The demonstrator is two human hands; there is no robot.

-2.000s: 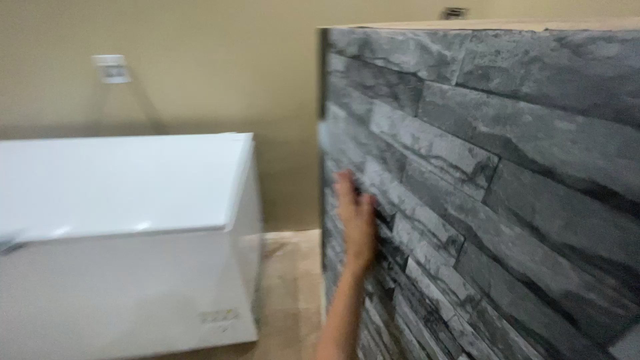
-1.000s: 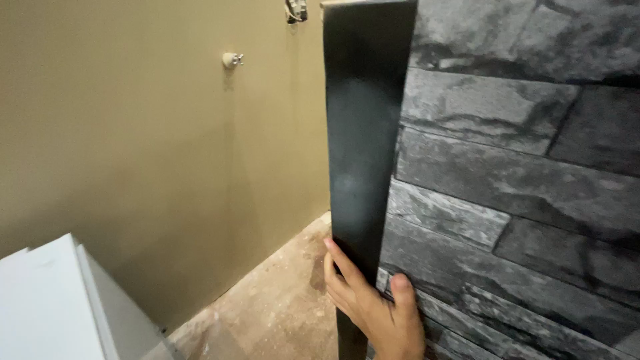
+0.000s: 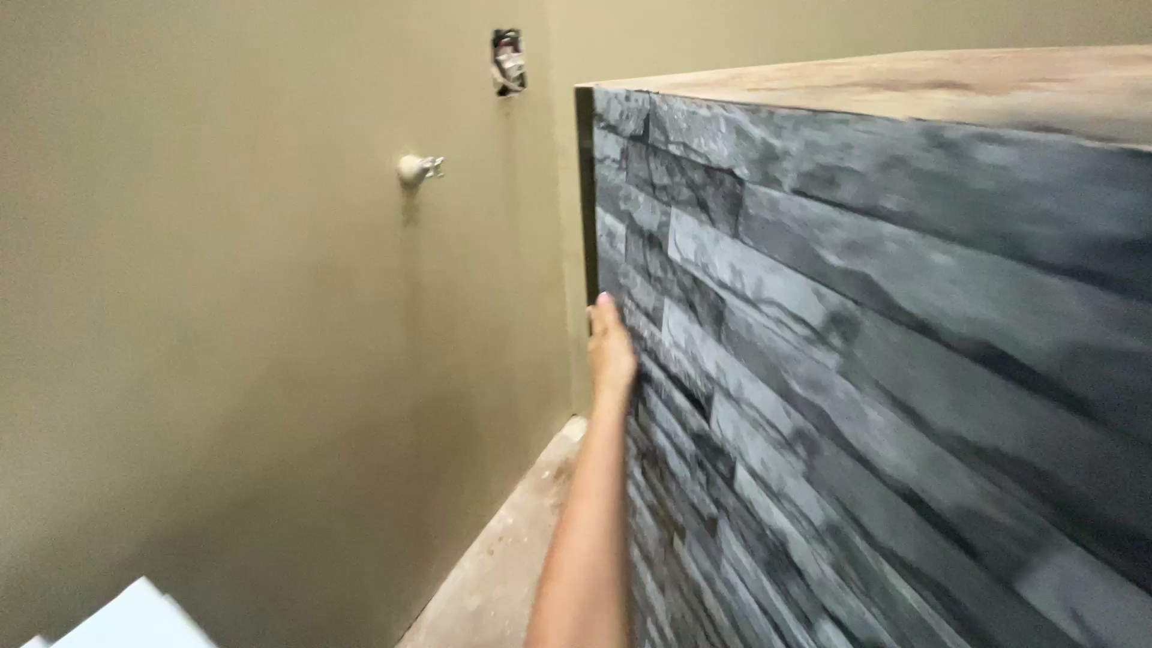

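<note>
My left hand [image 3: 612, 351] lies against the left edge of a counter front covered in grey stone-pattern wallpaper [image 3: 810, 315]. The fingertips point up, beside the narrow dark side face [image 3: 587, 198] of the counter. Its palm side is turned to the surface and hidden, and no tool shows in it. Above the stone pattern runs a wood-look countertop [image 3: 945, 76]. My right hand is out of view.
A beige wall [image 3: 270, 270] stands at the left, with a small round fitting [image 3: 414, 169] and an uncovered electrical box with wires [image 3: 508, 63]. A strip of bare floor [image 3: 504, 558] lies below. The corner of a white appliance [image 3: 135, 621] shows at lower left.
The view has turned and shifted markedly. One second ago my left hand was lower on the counter's corner, with fingers on the dark side face and thumb on the stone pattern.
</note>
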